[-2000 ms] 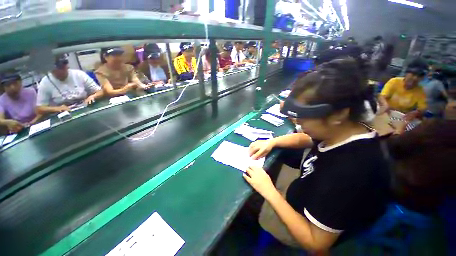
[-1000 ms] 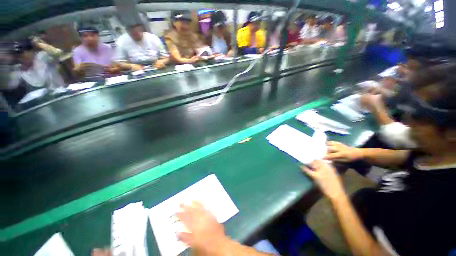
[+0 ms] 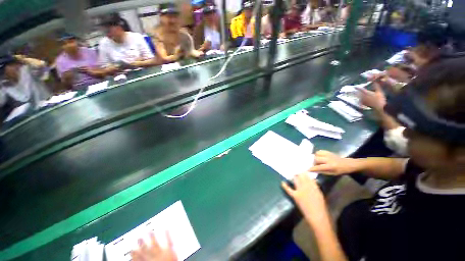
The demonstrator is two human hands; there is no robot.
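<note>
A white sheet with short black marks (image 3: 178,224) lies flat on the green bench at the bottom of the view. It may be the top of a stack; I cannot tell. My right hand (image 3: 155,250) rests on it with fingers spread, cut off by the bottom edge and slightly blurred. It grips nothing that I can see. A pile of narrow folded leaflets (image 3: 87,250) lies just left of the sheet, also cut off below. My left hand is out of the picture.
At right, a person in black (image 3: 403,204) works on white sheets (image 3: 278,153), with folded leaflets (image 3: 313,126) beyond. A bright green strip (image 3: 168,173) separates the bench from the dark belt (image 3: 153,137). A white cable (image 3: 196,102) hangs over it. People sit opposite.
The view has swung about. My right hand came into view on the sheet and now sits lower in the picture. Left fingertips, seen at the bottom edge one second ago, are gone.
</note>
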